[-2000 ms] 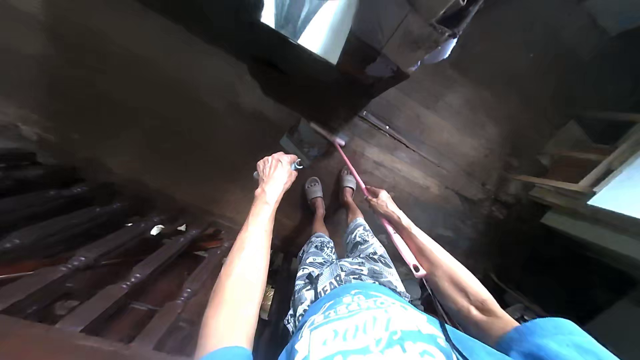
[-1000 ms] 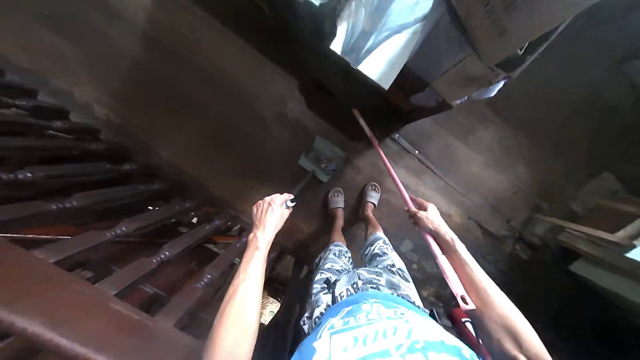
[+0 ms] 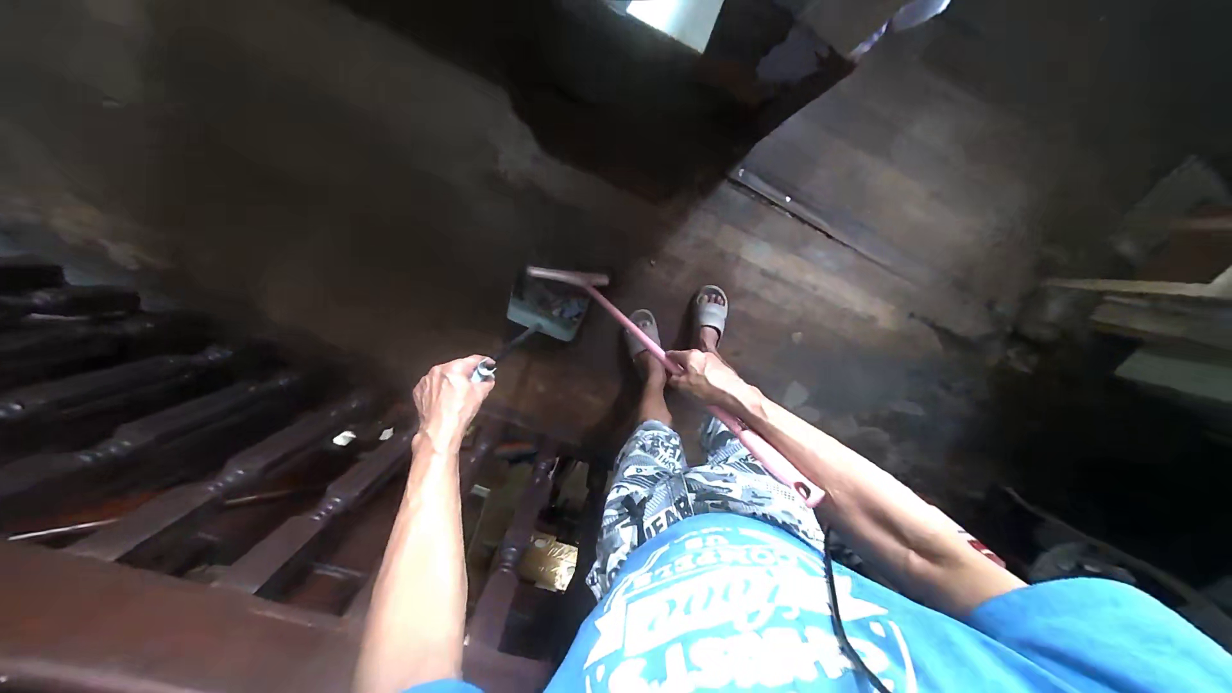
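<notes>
My left hand [image 3: 452, 395] is closed around the handle of a long-handled dustpan [image 3: 551, 310], whose pan rests on the floor ahead of my feet and holds small debris. My right hand [image 3: 703, 375] grips the pink pole of a broom [image 3: 630, 322]. The broom's narrow head lies across the far edge of the dustpan. Its pole slants back past my right forearm, and its end with a hanging hole is near my shirt.
A dark wooden railing with turned balusters [image 3: 279, 462] runs along the left. Beyond the feet, a bulky dark object [image 3: 626, 106] stands on the worn floor [image 3: 847, 231]. Pale boards [image 3: 1155, 308] are stacked at the right. A gold-coloured box [image 3: 549, 561] shows between the balusters.
The broom's head, out of sight one second ago, now lies at the dustpan. My right hand has moved in towards my left, and my feet have shifted. The view has swung.
</notes>
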